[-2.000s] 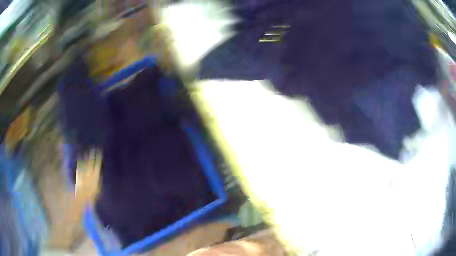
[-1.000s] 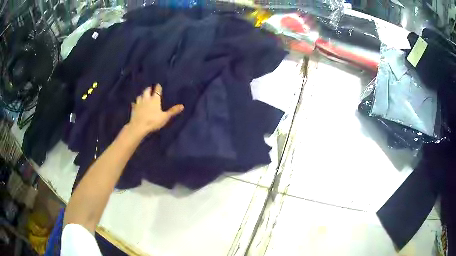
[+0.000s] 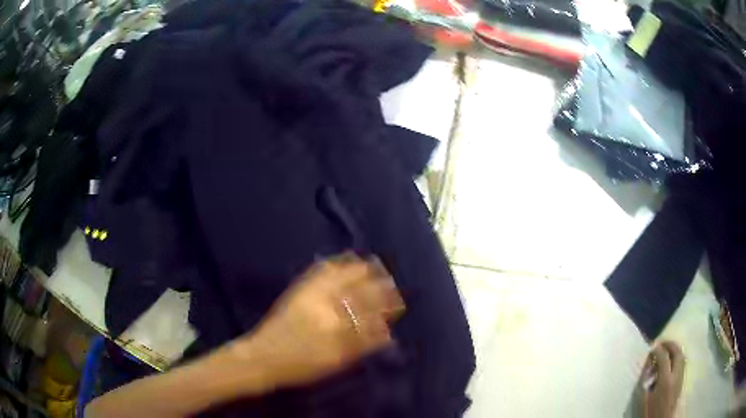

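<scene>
A dark navy jacket (image 3: pixel 262 188) from the heap is drawn towards me, its narrow lengths of cloth reaching the lower edge of the view. My left hand (image 3: pixel 352 302) comes in from the lower left, slightly blurred, with fingers closed on the jacket cloth. A short row of gold buttons (image 3: pixel 96 233) shows on navy cloth at the left. My right hand (image 3: pixel 664 380) is at the lower right on the white table, cut off by the frame's edge. Something pale shows by its fingers; I cannot tell what it is or whether it is held.
The white table (image 3: pixel 523 326) has a dark seam across it. A clear bag with pale blue contents (image 3: pixel 630 106) lies at the right, near more navy cloth (image 3: pixel 667 261). Red and clear packages (image 3: pixel 528 45) lie at the back. A blue rim (image 3: pixel 90 371) shows below the table at left.
My left hand has moved from flat and spread on the heap down towards me, closing on cloth and bringing the jacket nearer. My right hand has come into view.
</scene>
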